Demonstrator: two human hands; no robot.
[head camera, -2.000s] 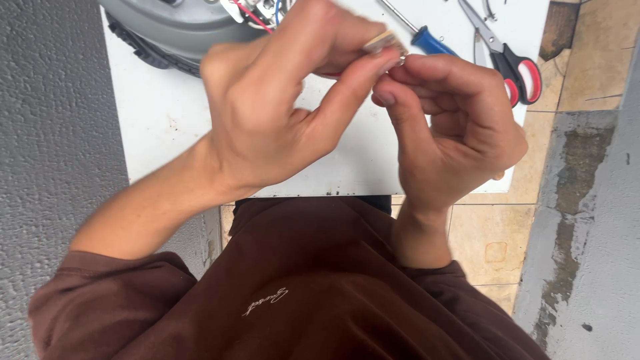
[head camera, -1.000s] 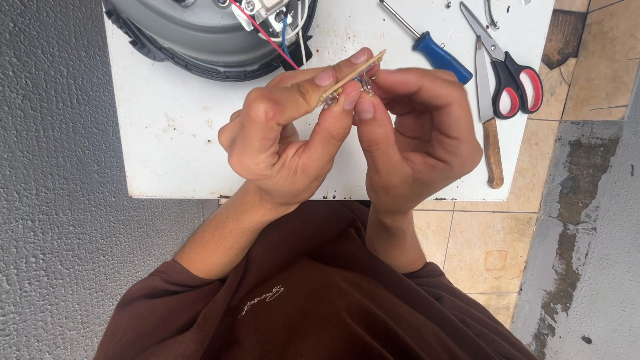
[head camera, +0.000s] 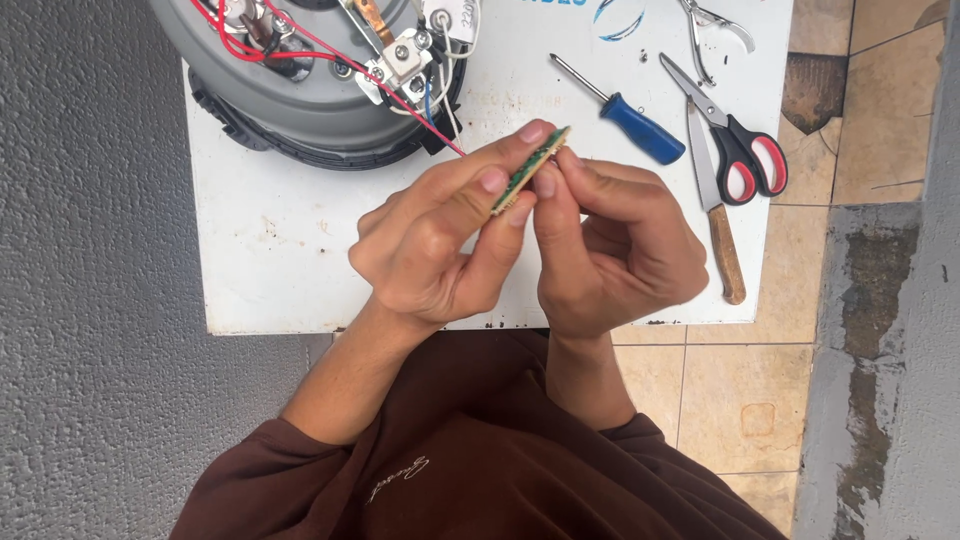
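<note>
A small circuit board (head camera: 531, 169), green on one face, is held on edge and tilted above the white table. My left hand (head camera: 442, 232) grips its lower left part between thumb and fingers. With thumb and forefinger, my right hand (head camera: 619, 240) pinches the underside near the upper right end; whether a small part lies between these fingertips cannot be told. Beyond my left hand lies a round grey appliance base (head camera: 315, 112) with red, white and blue wires and a white terminal block (head camera: 405, 56) on it.
A blue-handled screwdriver (head camera: 643, 129) lies right of the base. Scissors with black and red handles (head camera: 731, 139) overlap a wooden-handled knife (head camera: 725, 255) near the right edge of the white table (head camera: 262, 300). Metal pliers (head camera: 697, 34) and small screws lie at the back. A grey wall stands left.
The board has turned in my hands, so that its green face now shows. Both hands stay close together on it, and the view has shifted slightly.
</note>
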